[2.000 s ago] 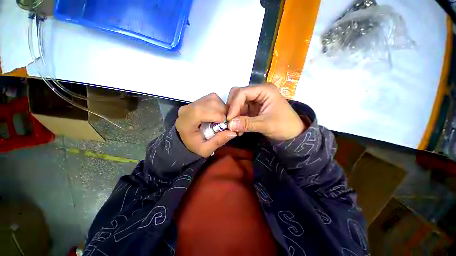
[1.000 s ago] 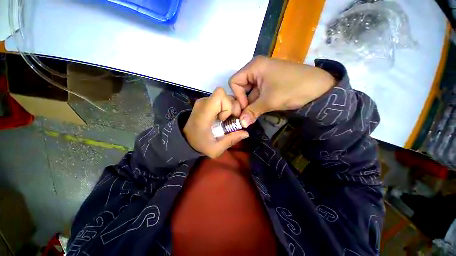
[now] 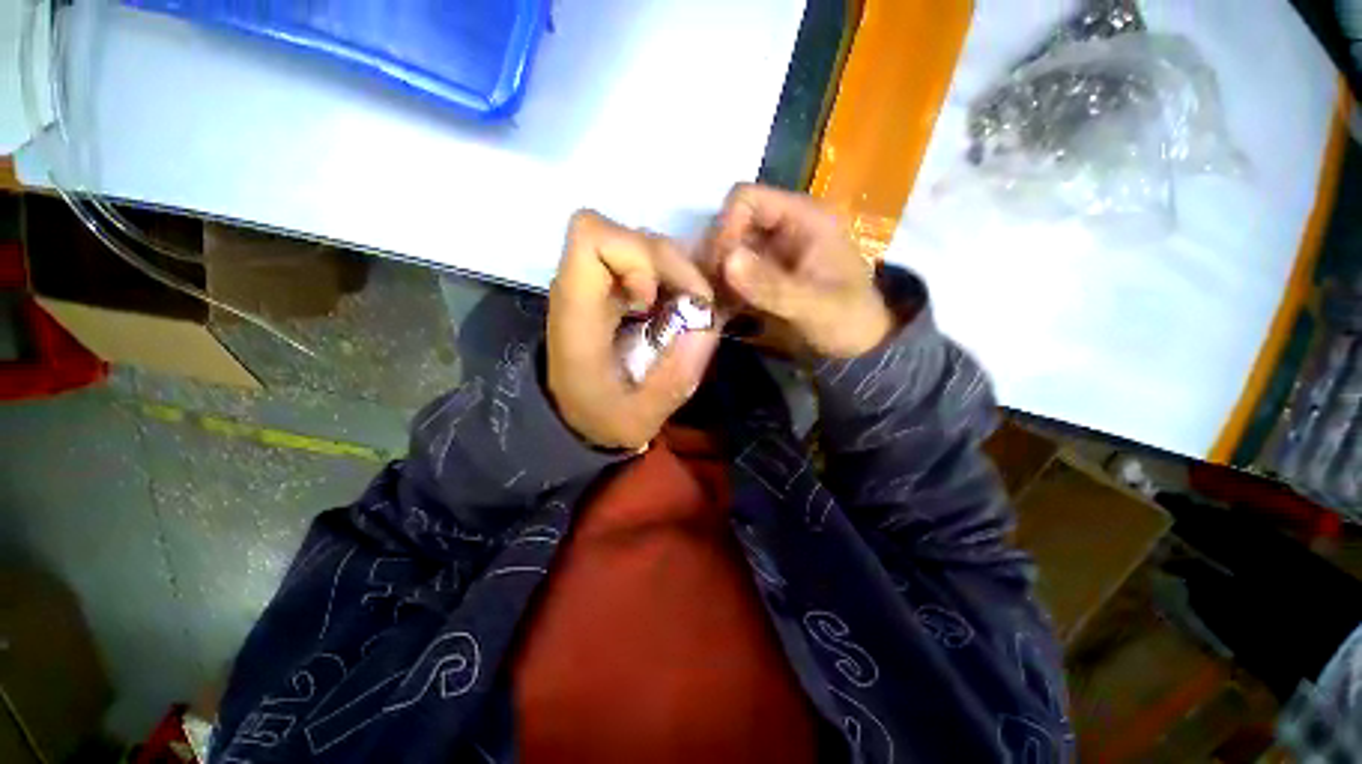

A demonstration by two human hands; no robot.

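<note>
A small lamp base (image 3: 657, 337), white at one end with a silvery threaded end, is held in my left hand (image 3: 605, 336) above my lap. Its threaded end points up and to the right; my fingers hide part of it. My right hand (image 3: 799, 276) is just right of it, blurred, with the thumb and fingers curled close together. A thin line shows between the hands near the threaded end. I cannot tell whether the right fingertips pinch something small.
A blue parts tray (image 3: 433, 75) sits on the white-covered table at the upper left. A crumpled clear parts bag (image 3: 1098, 112) lies on the right-hand white sheet, beyond the orange tape (image 3: 889, 127). Clear tubing (image 3: 150, 254) hangs off the left table edge. Cardboard (image 3: 1083, 530) stands below right.
My right hand has drawn back from the threaded end, and its forearm is lower than a second ago. My left hand still holds the base, now tilted more upward.
</note>
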